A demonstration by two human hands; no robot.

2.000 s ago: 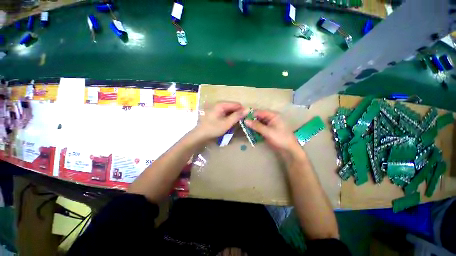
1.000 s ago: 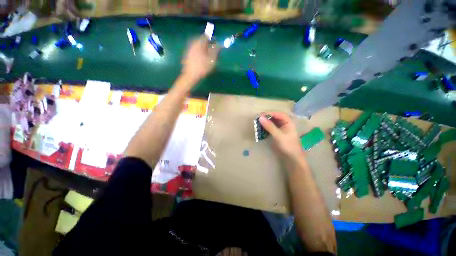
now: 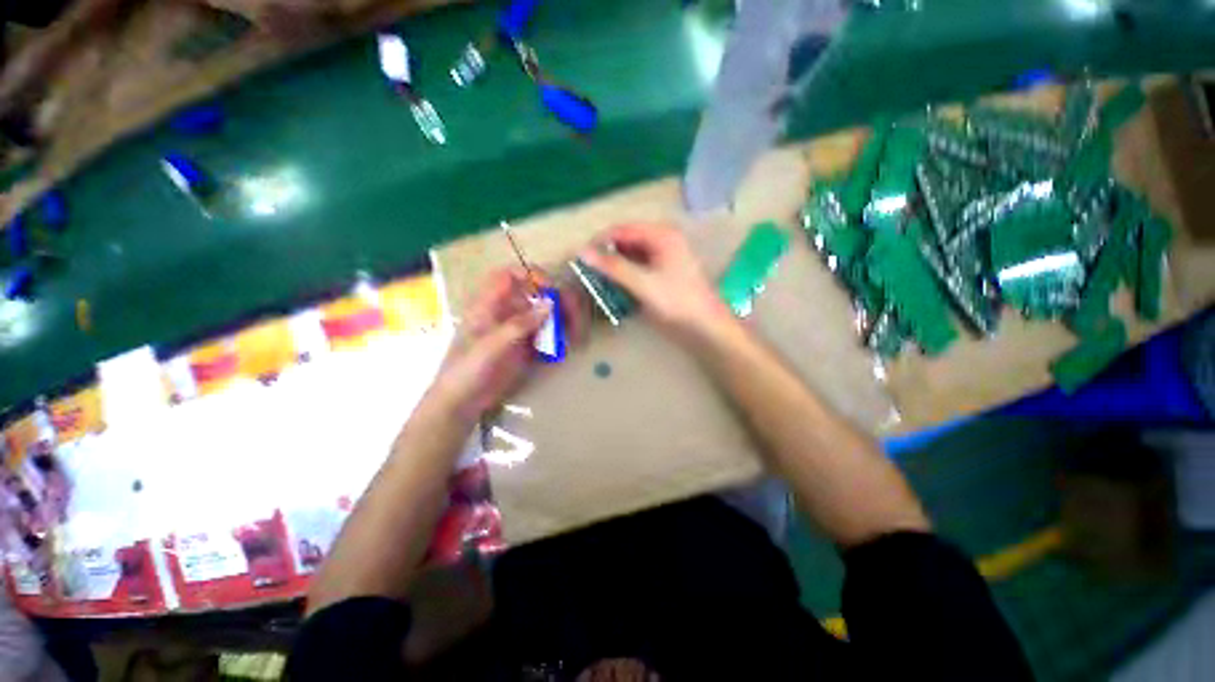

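Note:
My left hand (image 3: 496,333) holds a blue battery (image 3: 552,327) with a white label over the cardboard (image 3: 640,426). Thin leads (image 3: 520,253) stick up from the battery's far end; their tip is too small to tell. My right hand (image 3: 660,277) holds a green circuit board panel (image 3: 604,291) just right of the battery, with a small gap between them. The panel's edge with pale parts faces the battery. A spare green panel (image 3: 756,268) lies on the cardboard right of my right hand. The view is slightly blurred.
A pile of green boards (image 3: 919,287) lies at the right. The grey-white post (image 3: 726,120) stands behind the cardboard. Blue battery assemblies (image 3: 569,107) are scattered on the green belt (image 3: 333,200). Printed sheets (image 3: 267,440) lie at the left, with clear plastic scraps (image 3: 509,440) beside them.
My left hand has come back from the belt to the cardboard with a battery in it. My right hand still holds the panel. The camera view has turned and tilted.

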